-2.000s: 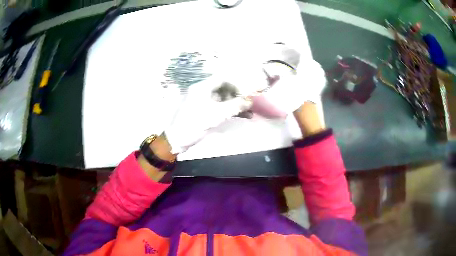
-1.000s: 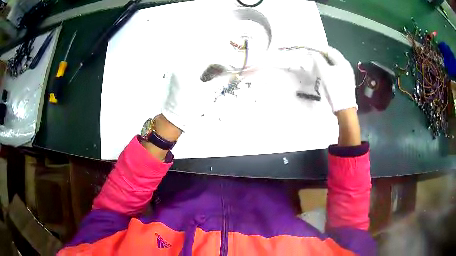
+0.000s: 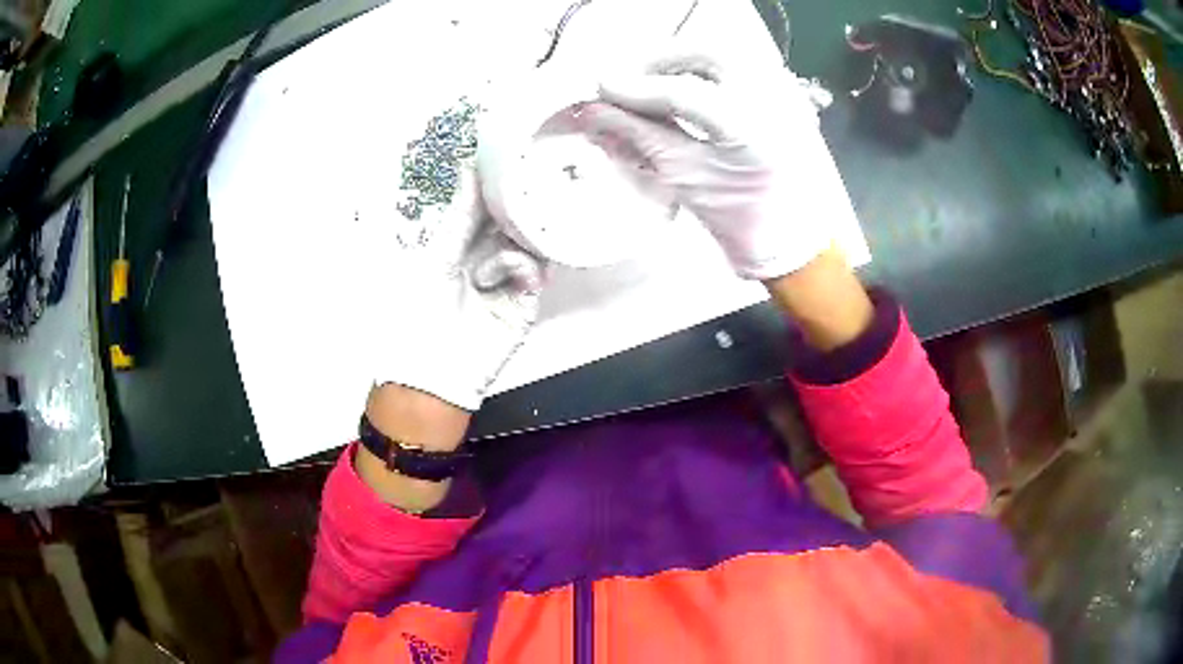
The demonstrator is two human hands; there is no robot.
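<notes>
A round white plastic housing (image 3: 584,201) is held over the white sheet (image 3: 311,260), its broad face towards me. My right hand (image 3: 733,162), in a white glove, grips its upper right side. My left hand (image 3: 454,298), also gloved, holds its lower left edge with bent fingers. The white glove and white housing blend, so the left fingertips are hard to make out. Small screws (image 3: 439,158) lie in a loose heap on the sheet, left of the housing. A dark wire (image 3: 561,31) shows above the housing.
A yellow-and-black hand screwdriver (image 3: 121,311) lies on the green bench at left, beside a shiny plastic liner (image 3: 65,441). A long black tool (image 3: 214,130) lies at upper left. A dark housing (image 3: 908,81) and a wire harness heap (image 3: 1083,59) are at upper right.
The hands have come closer together and now hold the white housing, which shows a round face instead of its wired side. The view has turned and shifted, so the sheet looks tilted.
</notes>
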